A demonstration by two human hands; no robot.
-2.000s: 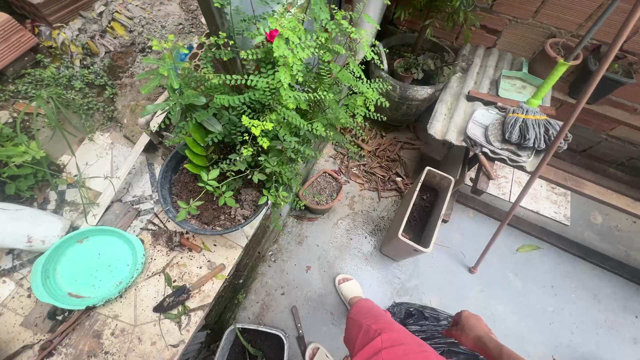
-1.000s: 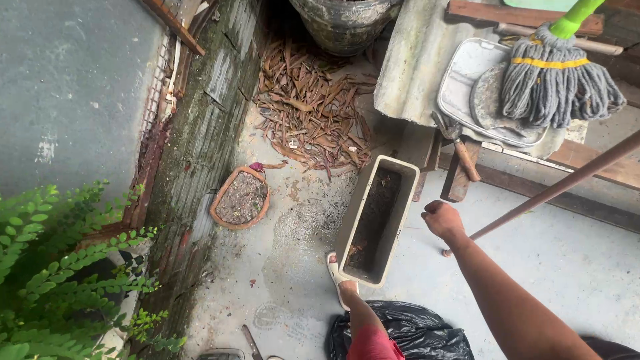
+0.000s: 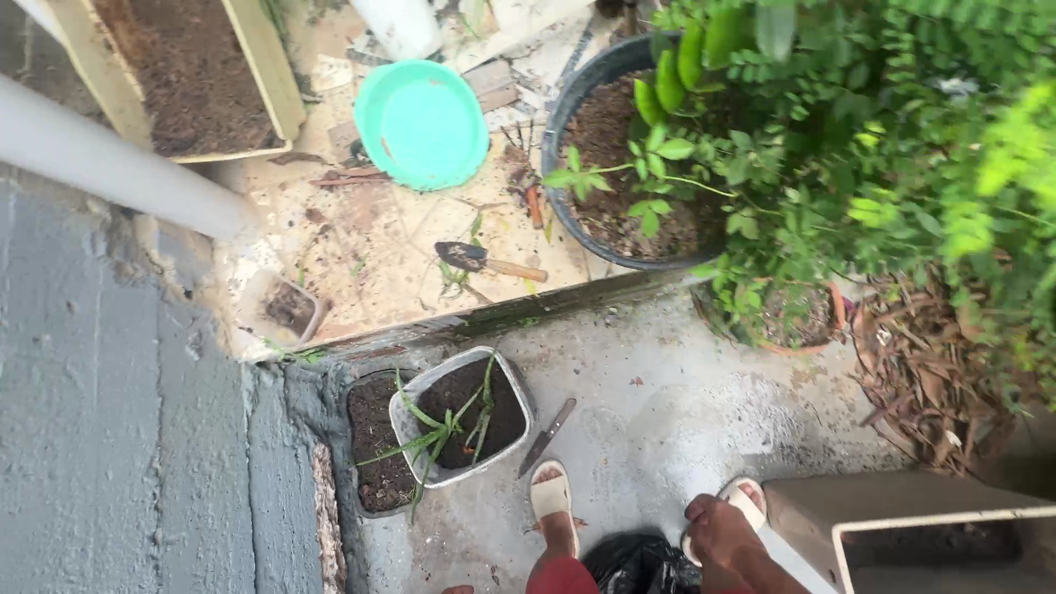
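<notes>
My right hand is at the lower right, above one of my sandals and beside a black plastic bag; its fingers are curled in and nothing shows in them. Only a sliver of skin, apparently my left hand, shows at the bottom edge. Left of my feet, a white-rimmed pot of soil holds spiky aloe-like plants. It overlaps a darker soil-filled container. A knife lies on the floor beside the pot. The long rectangular planter stands at the lower right.
On the raised tiled ledge are a hand trowel, a turquoise basin, a small plastic tub and a large round pot with leafy plants. A white pole slants at left. Dry leaves lie at right.
The view has swung widely, bringing the ledge and aloe pot into sight. My right hand, earlier near the brown pole and the long planter, is now over my sandal beside the black bag.
</notes>
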